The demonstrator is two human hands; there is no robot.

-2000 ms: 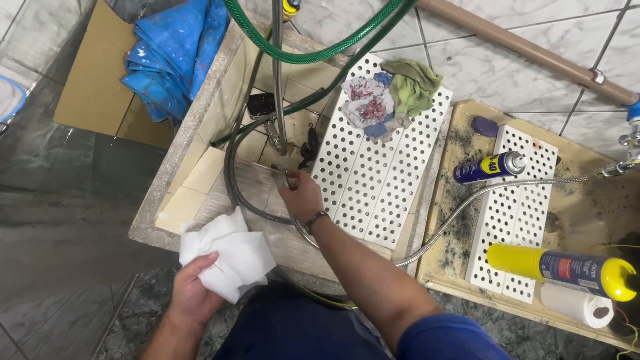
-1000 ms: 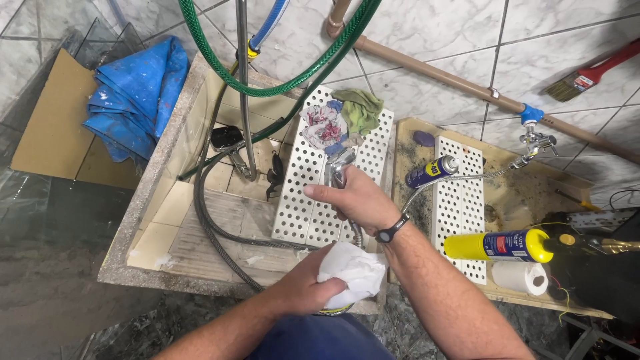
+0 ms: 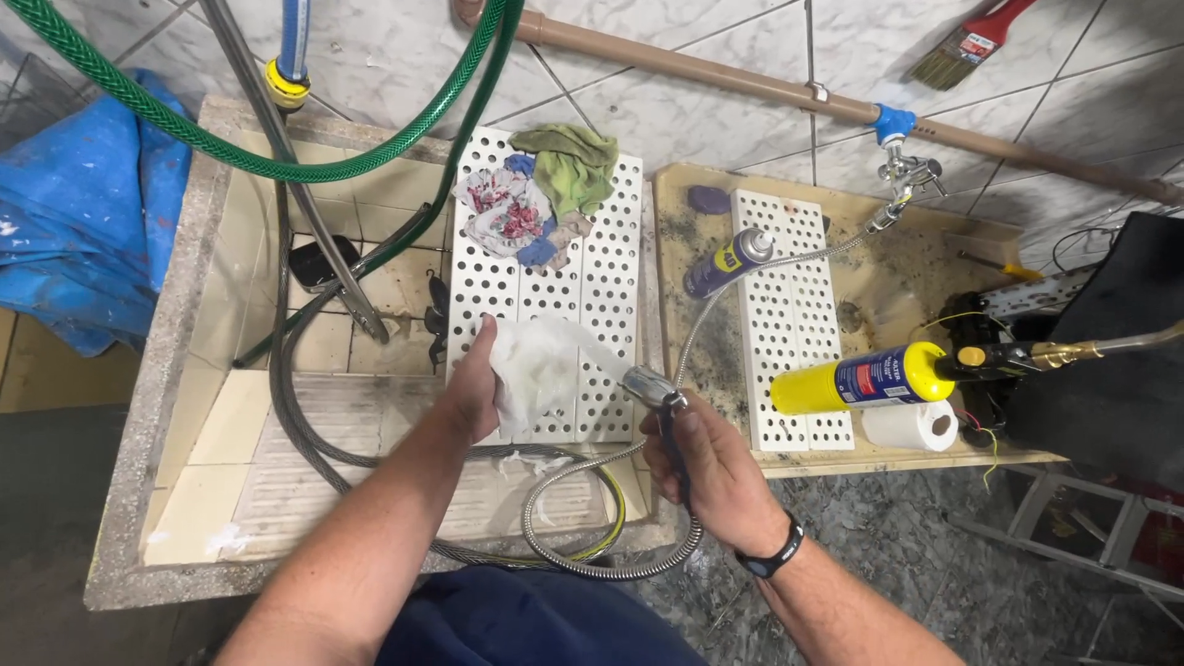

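Observation:
My left hand holds a crumpled white paper towel over the left perforated white board. In my right hand is a chrome spray head, pointed toward the paper, with what looks like a faint spray between them. A flexible metal hose loops below the hands; another stretch of it rises to the wall tap. Crumpled rags, one green and one white with red stains, lie on the board's upper part.
The tiled sink holds dark hoses and a metal pipe. A green hose hangs in front. At right, a second basin holds a WD-40 can, a yellow gas torch and a paper roll. A brush is above.
Two seconds ago my right hand was over the tiled sink; now it holds the spray head farther right. The paper in my left hand has moved up over the board. The view has shifted.

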